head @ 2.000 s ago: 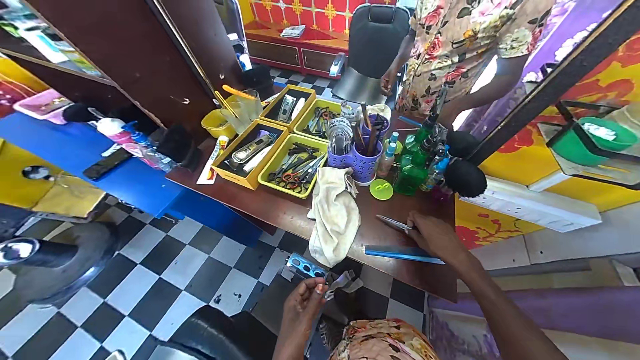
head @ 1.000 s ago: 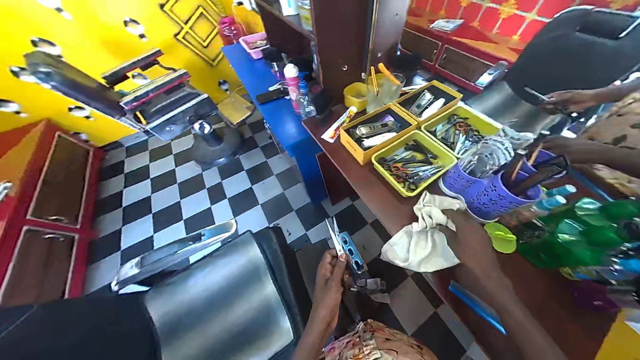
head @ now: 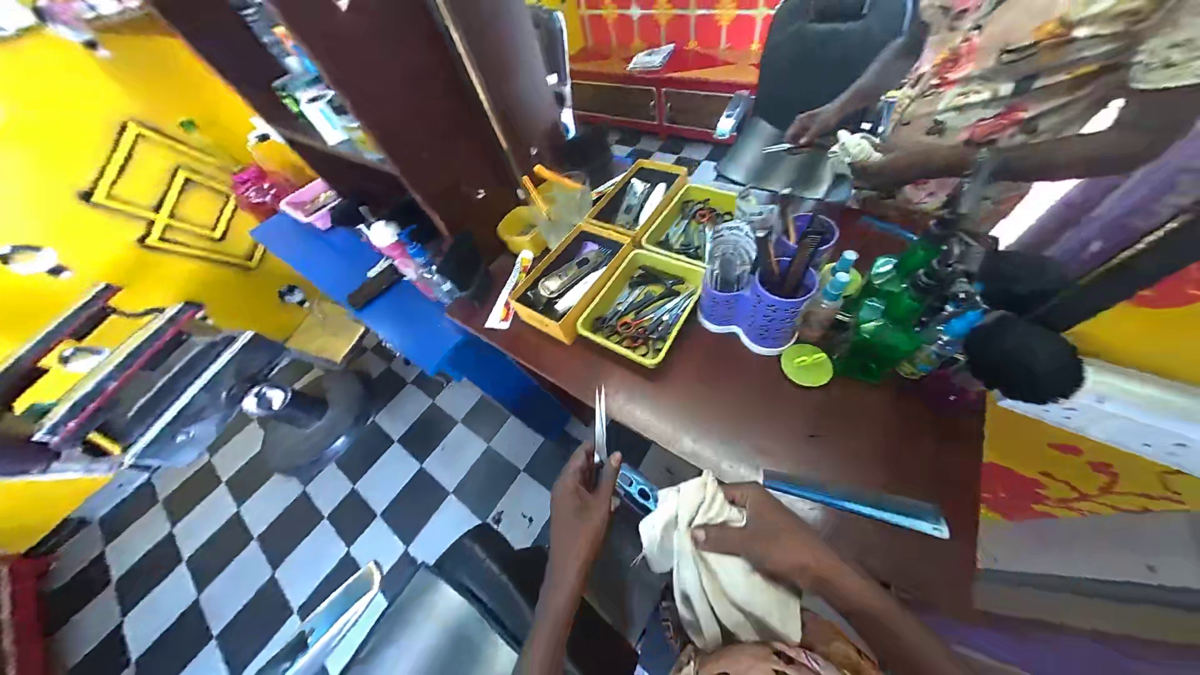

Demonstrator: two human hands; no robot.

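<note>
My left hand (head: 583, 497) holds a pair of scissors (head: 601, 427), its pointed blades upward and close together. Beside it, in my right hand (head: 769, 534), a cream cloth (head: 717, 562) is bunched and hangs down over my lap. The cloth and the scissors are apart. A blue object with round holes (head: 637, 488) lies just right of my left hand, partly hidden by the cloth. On the brown counter (head: 703, 412), a blue comb-like strip (head: 858, 502) rests to the right of my right hand.
Along the mirror stand a yellow basket of scissors and clips (head: 642, 314), an orange tray with a hair clipper (head: 570, 281), purple perforated holders (head: 764, 314), green bottles (head: 877, 337) and a lime lid (head: 806, 366). A padded chair (head: 441, 619) is at lower left.
My right hand has lifted the cloth off the counter and brought it left, near my left hand. Two seconds ago that hand was on scissors at the counter; they are now in my left hand.
</note>
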